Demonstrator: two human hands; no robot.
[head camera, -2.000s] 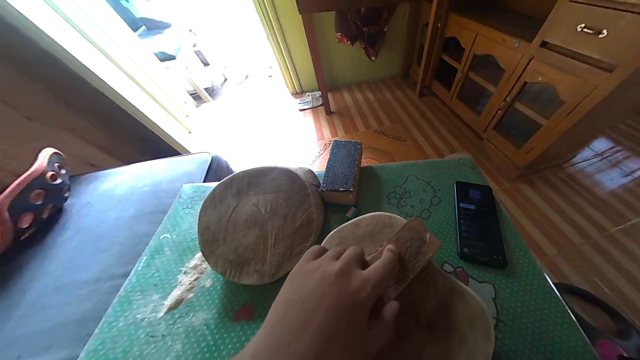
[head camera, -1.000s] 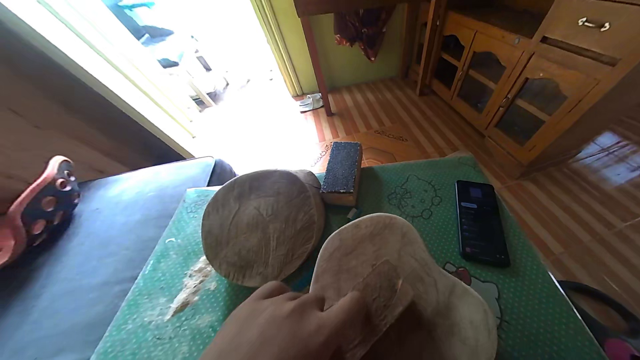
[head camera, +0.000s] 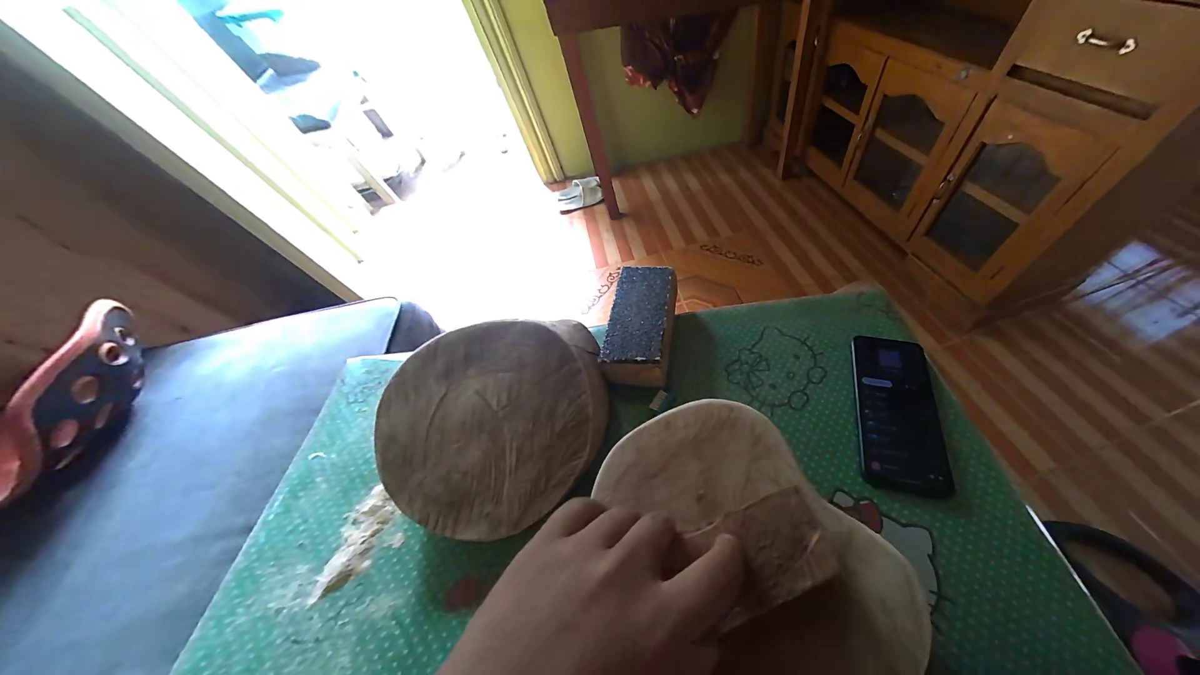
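Observation:
My left hand (head camera: 600, 591) reaches in from the bottom edge, fingers bent, gripping a brown piece of folded sandpaper (head camera: 783, 548). The sandpaper lies against the upper face of a pale, smooth wooden piece with a curved, waisted outline (head camera: 703, 445). The lower part of this piece is in shadow and partly behind my hand. Left of it, a darker round wooden piece (head camera: 492, 427) with visible grain rests on the table. Behind the two stands a sanding block (head camera: 639, 314) with a dark gritty top. My right hand is out of view.
A green patterned cloth (head camera: 291, 562) covers the table, with pale wood dust (head camera: 356, 544) at left. A phone (head camera: 900, 417) lies at right. Beyond are a dark padded seat (head camera: 216, 403), a red-and-black perforated object (head camera: 80, 394), a wooden cabinet (head camera: 984, 169) and white slippers (head camera: 581, 194).
My left hand first moved down and left with the sandpaper, uncovering the top of the pale wooden piece, and has since moved slightly back up and right.

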